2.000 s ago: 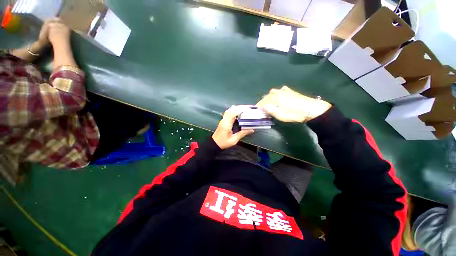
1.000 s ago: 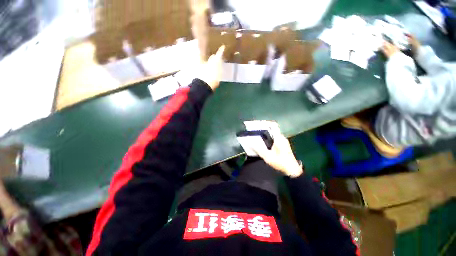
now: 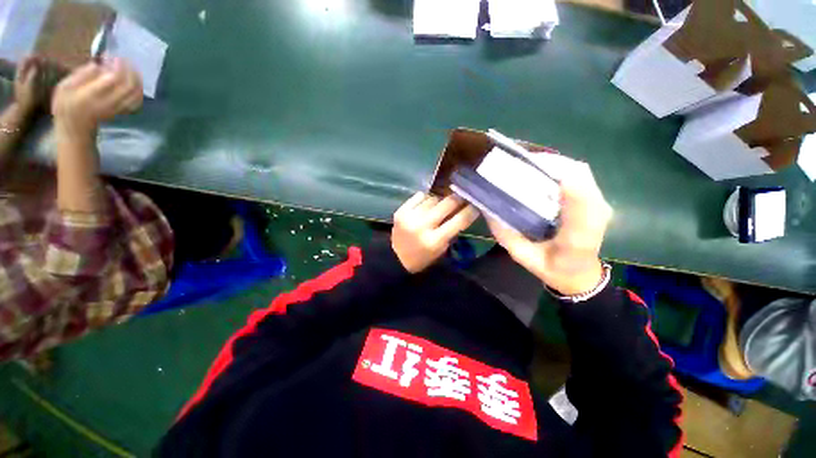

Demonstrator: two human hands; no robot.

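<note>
My left hand [image 3: 428, 231] is at the bench's near edge, holding a small open carton [image 3: 460, 154] whose brown inside faces me. My right hand [image 3: 577, 219] holds a dark block-shaped product [image 3: 510, 204] with a folded white paper [image 3: 522, 186] flat on top. The product lies tilted at the carton's opening, one end close to my left fingers. Whether that end is inside the carton cannot be told. My hands hide part of the carton.
Two short stacks of white leaflets [image 3: 445, 18] lie at the far side. Open cartons [image 3: 725, 134] stand at the right, with a round item beside a dark-and-white piece [image 3: 767, 215] nearer me. A co-worker in a plaid sleeve [image 3: 85, 237] sits left, by another carton [image 3: 134, 55].
My left hand has come back from the carton row and now holds an open carton. My right hand has raised and tilted the product with the paper. The view has turned left.
</note>
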